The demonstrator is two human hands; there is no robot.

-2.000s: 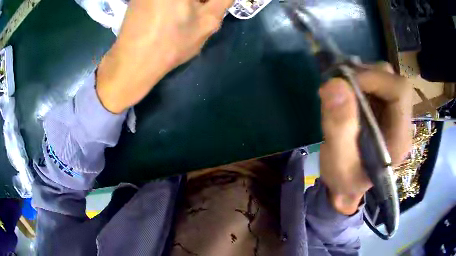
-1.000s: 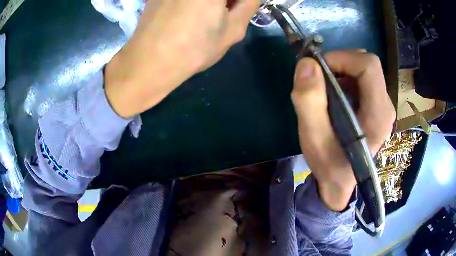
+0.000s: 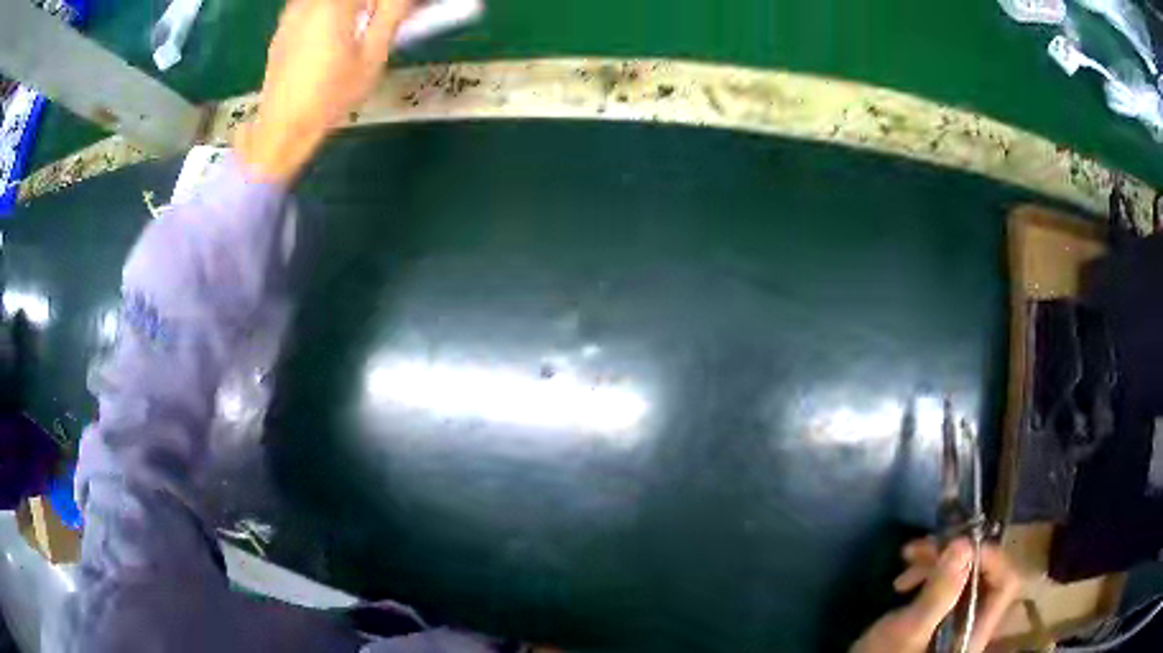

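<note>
My left hand (image 3: 319,79) is stretched out past the pale rail at the upper left, over the brighter green strip. Its fingers hold a white housing (image 3: 440,22), which is blurred. My right hand (image 3: 950,600) is at the lower right, near the mat's right side, cut off by the bottom edge. It holds the soldering iron (image 3: 951,491) with the tip pointing up and away from me. The pale feed tube runs alongside the iron.
The worn pale rail (image 3: 612,92) crosses beyond the dark green mat (image 3: 574,255). A white housing (image 3: 198,172) lies partly behind my left sleeve. Housings with clear bags (image 3: 1103,77) lie at the upper right. The cardboard tray (image 3: 1020,306) and a black box (image 3: 1129,408) stand right.
My view has shifted forward. My left hand has moved away from the iron to beyond the rail with the housing. The iron has left the housing and is now low at the right.
</note>
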